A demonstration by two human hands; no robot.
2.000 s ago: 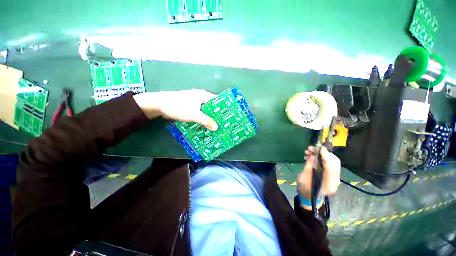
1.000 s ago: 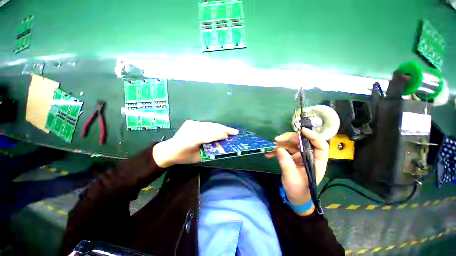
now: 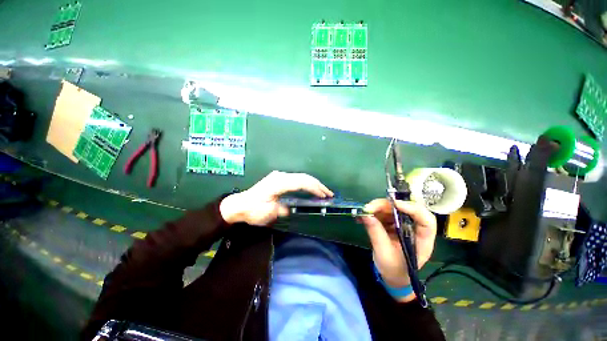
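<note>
My left hand (image 3: 269, 198) grips the left end of a board stack (image 3: 323, 207), seen nearly edge-on at the bench's front edge. Its top looks dark blue, with a green board edge below; the faces are mostly hidden. My right hand (image 3: 401, 233) touches the stack's right end with its fingertips and also holds a soldering iron (image 3: 404, 223), black with a cable, tip pointing up and away. The iron's tip is left of a cream tip-cleaning tub (image 3: 436, 191) with silvery contents.
Green board panels lie at centre-left (image 3: 217, 142) and on the far side (image 3: 339, 54). Red-handled cutters (image 3: 145, 160), tan cardboard (image 3: 66, 120) under a green board (image 3: 102, 143) are left. A yellow block (image 3: 462, 225), iron stand (image 3: 488, 190), dark box (image 3: 519, 233) and green reel (image 3: 558, 146) are right.
The board stack was first flat, green side up under my left hand, then turned to show blue, and now is nearly edge-on. My right hand came from the tub to its right end. The view shifted.
</note>
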